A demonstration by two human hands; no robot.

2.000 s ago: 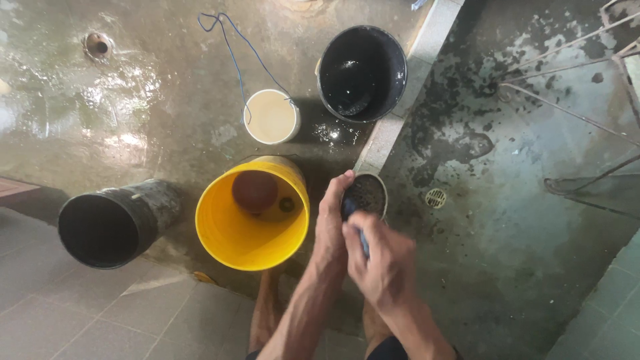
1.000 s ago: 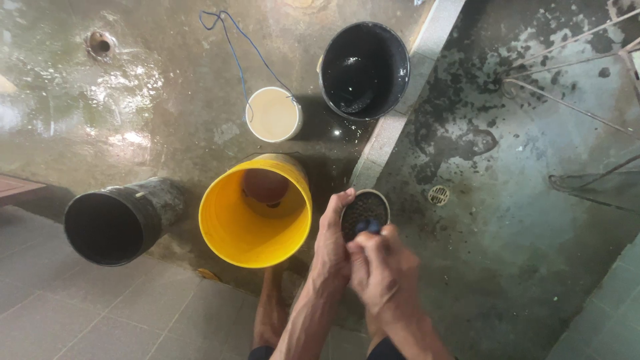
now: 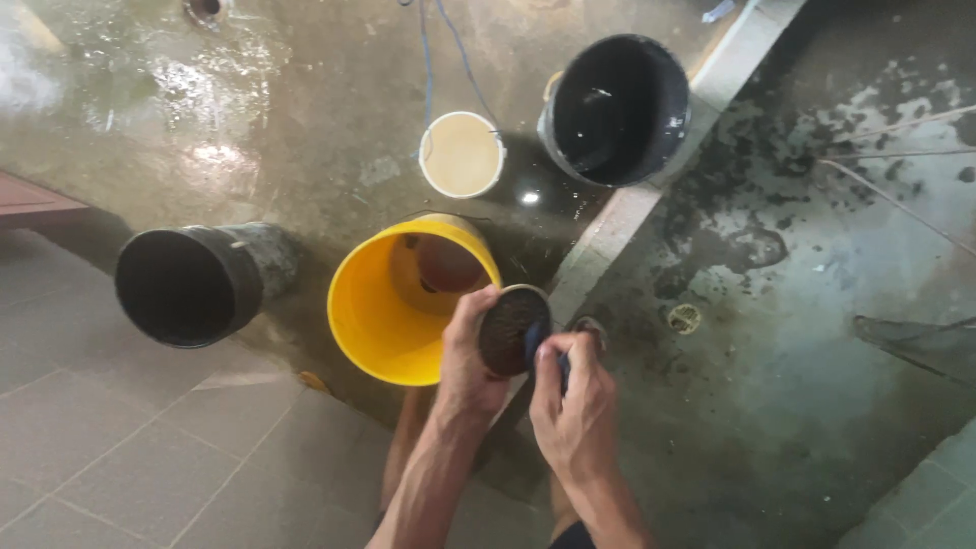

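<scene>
My left hand [image 3: 473, 362] grips the side of a small round container [image 3: 505, 335] with a pale rim and a dark brown inside. Its mouth faces up toward the camera, at the right edge of a yellow bucket [image 3: 358, 335]. My right hand [image 3: 572, 389] pinches a small dark blue object [image 3: 534, 343] at the container's right side; what it is exactly cannot be told. Inside the yellow bucket lies something reddish brown [image 3: 450, 263].
A white pail [image 3: 461, 155] of cloudy liquid with a blue cord and a black bucket [image 3: 621, 110] stand beyond. Another black bucket [image 3: 183, 286] is at left. A raised ledge [image 3: 610, 229] crosses the wet floor, with a drain grate [image 3: 684, 319] to its right.
My hands and the small container have moved left, from beside the yellow bucket to its right edge. The blue object has shifted toward the container's right side.
</scene>
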